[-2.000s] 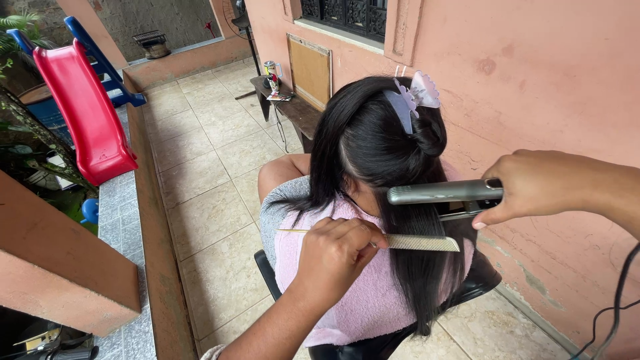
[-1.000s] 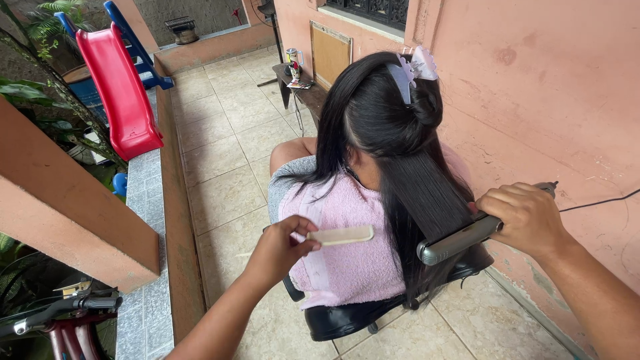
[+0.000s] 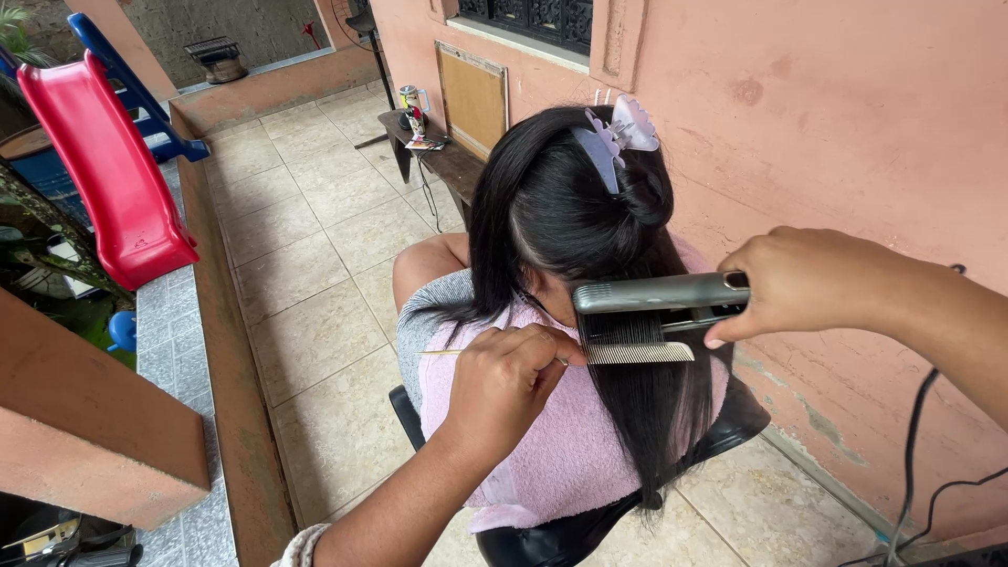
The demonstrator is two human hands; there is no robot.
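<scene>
My left hand [image 3: 512, 378] grips a pale tail comb [image 3: 642, 353], whose teeth lie across a dark lock of hair [image 3: 630, 402] hanging down a seated person's back. Just above the comb, my right hand [image 3: 776, 283] holds a grey hair straightener [image 3: 661, 293] around the same section, near the nape; its two arms look slightly apart at the handle side. A lilac claw clip [image 3: 610, 142] pins the upper hair in a twist. A pink towel [image 3: 543, 465] covers the person's shoulders and back. The hair between the plates is partly hidden.
The person sits on a black chair [image 3: 551, 543]. A pink wall [image 3: 827, 157] rises on the right, with a dark cord [image 3: 909, 457] hanging near it. Ahead, a wooden bench [image 3: 465, 169] bears a patterned mug [image 3: 413, 110]. At left are a low tiled ledge [image 3: 177, 339] and a red slide [image 3: 114, 173].
From one second ago, the straightener has moved from lower on the hair up to near the nape. The comb, earlier over the towel, now lies across the lock below it.
</scene>
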